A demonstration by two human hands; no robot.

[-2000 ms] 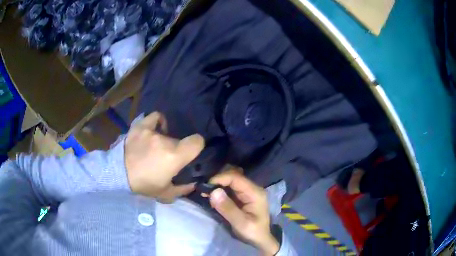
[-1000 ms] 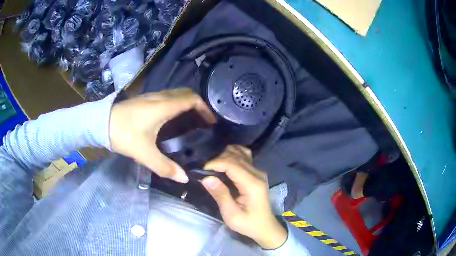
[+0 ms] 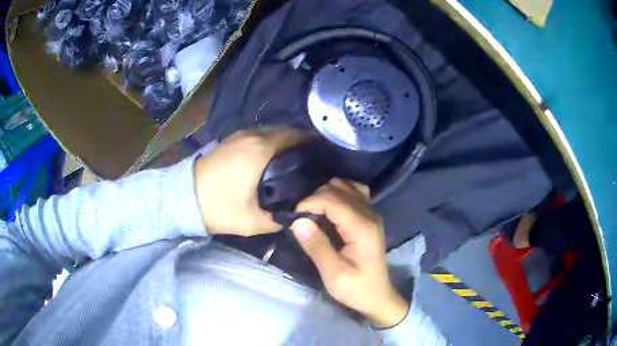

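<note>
Black headphones lie across my dark-clothed lap. One ear cup with its bare speaker baffle (image 3: 364, 103) faces up, a cluster of small holes at its centre. The headband (image 3: 427, 101) curves around it. My left hand (image 3: 237, 182) grips the other ear cup (image 3: 287, 179), close to my body. My right hand (image 3: 348, 253) pinches a thin black edge, apparently an ear pad (image 3: 289, 217), at the lower side of that cup. The fingers hide most of the pad, so how far it sits on the cup cannot be told.
An open carton (image 3: 88, 135) at upper left holds bagged ear pads (image 3: 145, 47) and a whitish packet (image 3: 197, 64). The green bench (image 3: 582, 101) curves along the right, with a cardboard piece (image 3: 534, 8) at the top. A red stool (image 3: 514, 277) and a person's arm show at lower right.
The bare ear cup is more fully in view and brighter than two seconds ago. My left hand opened wide around the held cup, then closed in on it again. My right hand keeps its pinch.
</note>
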